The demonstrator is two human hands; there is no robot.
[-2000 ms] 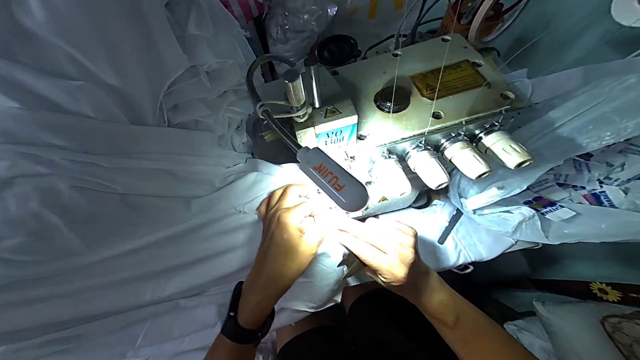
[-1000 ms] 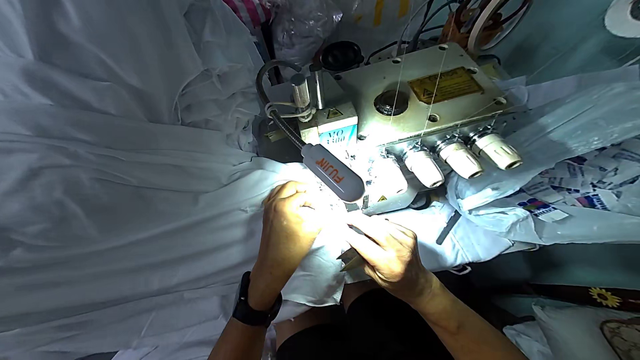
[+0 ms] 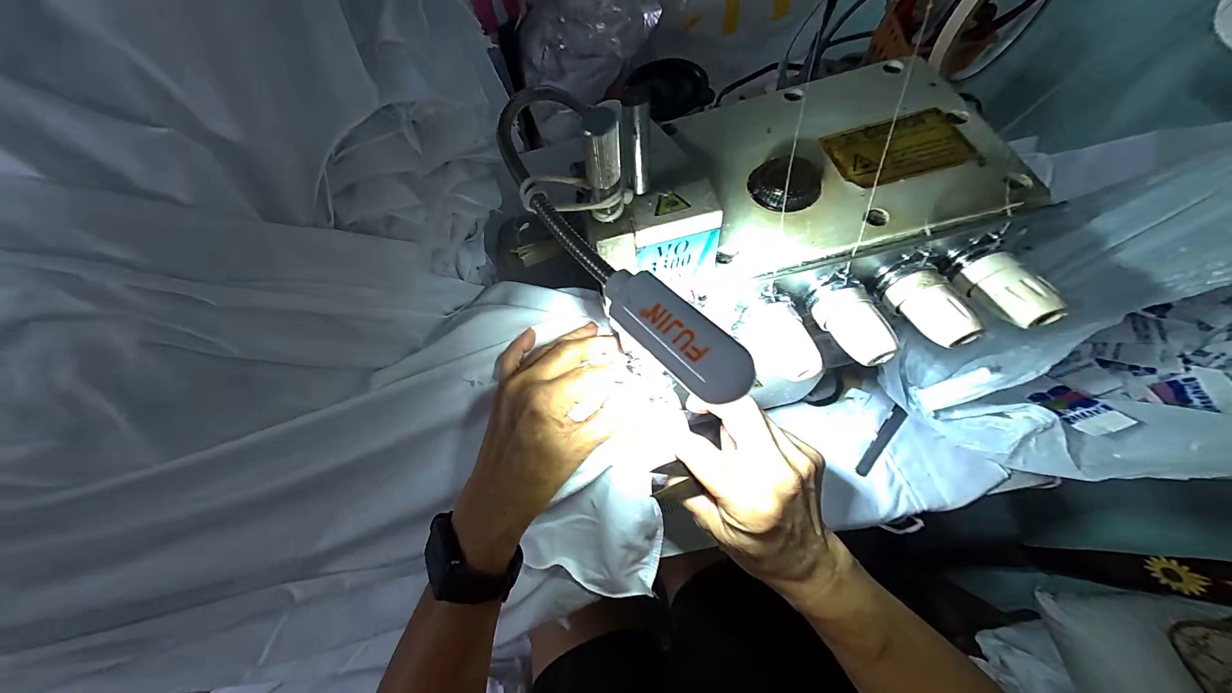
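Observation:
White fabric (image 3: 602,525) lies under the lit front of an overlock sewing machine (image 3: 828,192). My left hand (image 3: 553,414), with a black watch at the wrist, rests on the fabric with its fingers spread a little. To its right, my right hand (image 3: 760,481) is at the fabric's edge, thumb and fingers bent; glare hides whether it pinches the cloth. A gooseneck lamp (image 3: 683,337) hangs over the sewing area and covers the needle and presser foot. Threads run down to the white tension knobs (image 3: 929,306).
A large heap of white fabric (image 3: 192,337) fills the left side. On the right, clear plastic (image 3: 972,385) lies near many printed labels (image 3: 1184,390). A dark strip (image 3: 881,441) rests on white cloth beside my right hand. Cables and an orange basket (image 3: 895,34) stand behind the machine.
My right hand has shifted slightly away from my left hand, and its fingers look more parted. My left hand stays on the fabric.

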